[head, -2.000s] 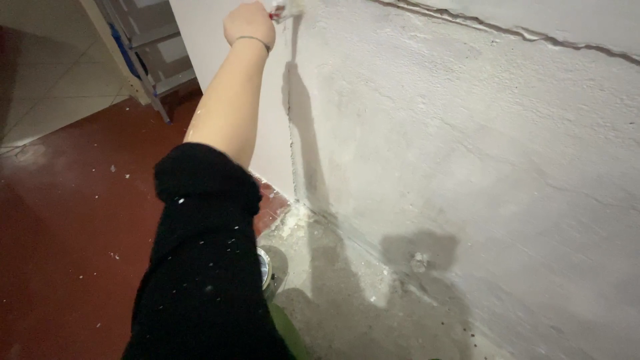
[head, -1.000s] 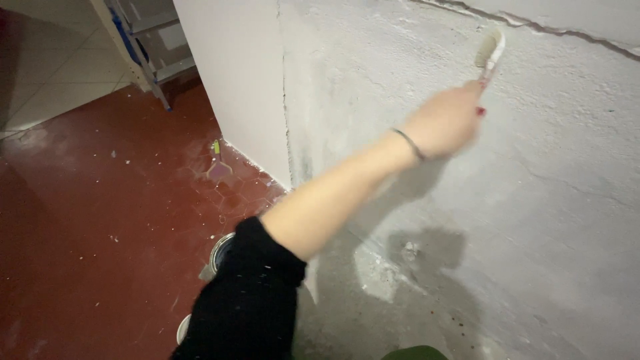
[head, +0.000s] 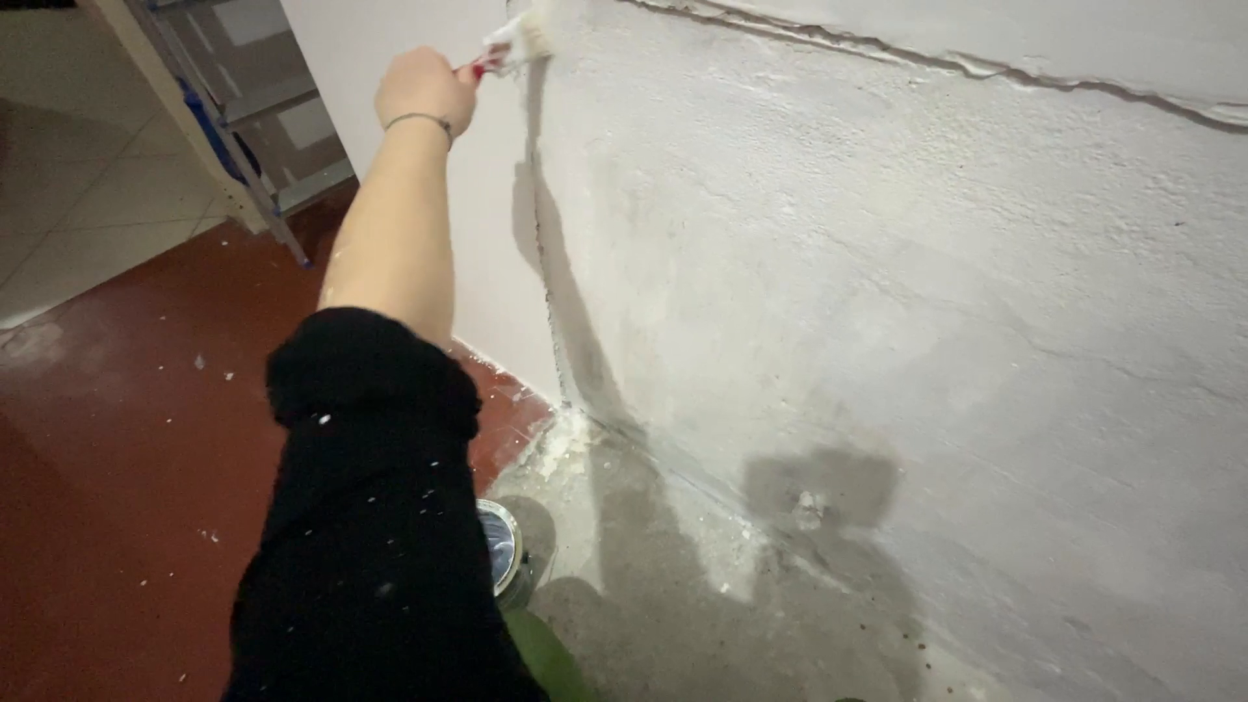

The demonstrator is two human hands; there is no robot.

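My left hand (head: 426, 90) is closed on the handle of a paintbrush (head: 517, 44) with pale bristles. It is raised at the upper left, where the smooth white panel (head: 487, 244) meets the rough plastered wall (head: 741, 253). The bristles are at the wall surface just right of the joint, pointing right. A dark band circles the wrist, and the black sleeve is speckled white. Below, partly behind the sleeve, stands an open metal can (head: 502, 551) with material inside that I cannot identify. My right hand is out of view.
A ladder (head: 244, 127) with a blue part stands at the upper left. A long crack (head: 868, 44) crosses the upper wall. Below are red flooring (head: 127, 468) with white specks and bare grey concrete (head: 663, 604). A green rounded thing (head: 546, 653) shows at the bottom.
From the upper left, my left hand moved right with the brush to below the wall crack, then came back left to the panel joint.
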